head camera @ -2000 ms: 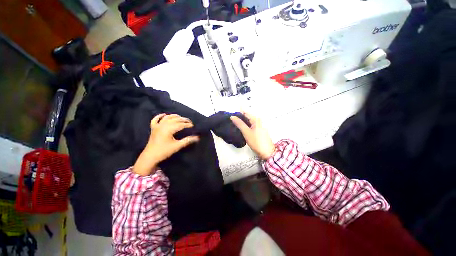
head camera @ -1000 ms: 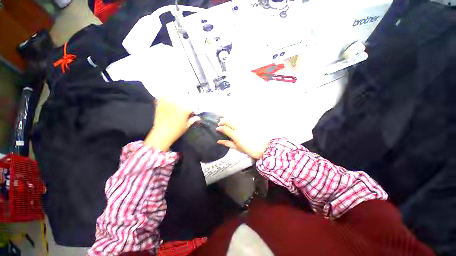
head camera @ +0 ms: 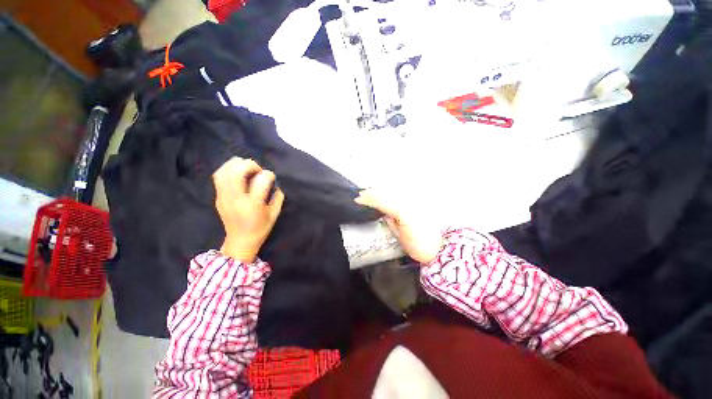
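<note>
A black garment [head camera: 304, 273] covers the left of the white machine table and hangs over its front edge. My left hand [head camera: 246, 204] is on the garment with curled fingers, gripping a fold of the cloth. My right hand [head camera: 398, 222] pinches the garment's right end near the table's front edge. The cloth is stretched between the hands. The white sewing machine [head camera: 539, 54] marked "brother" stands behind. Its needle area [head camera: 382, 121] is above and away from the cloth end in my right hand.
A red tool [head camera: 478, 110] lies by the machine arm. Another black garment pile [head camera: 624, 210] is at the right. An orange-red tie [head camera: 165, 72] lies on black cloth at the upper left. A red plastic basket [head camera: 70, 249] stands at the far left.
My left hand has moved from near my right hand leftward onto the garment. The cloth end, earlier bunched between both hands, is now stretched out. The view has also shifted.
</note>
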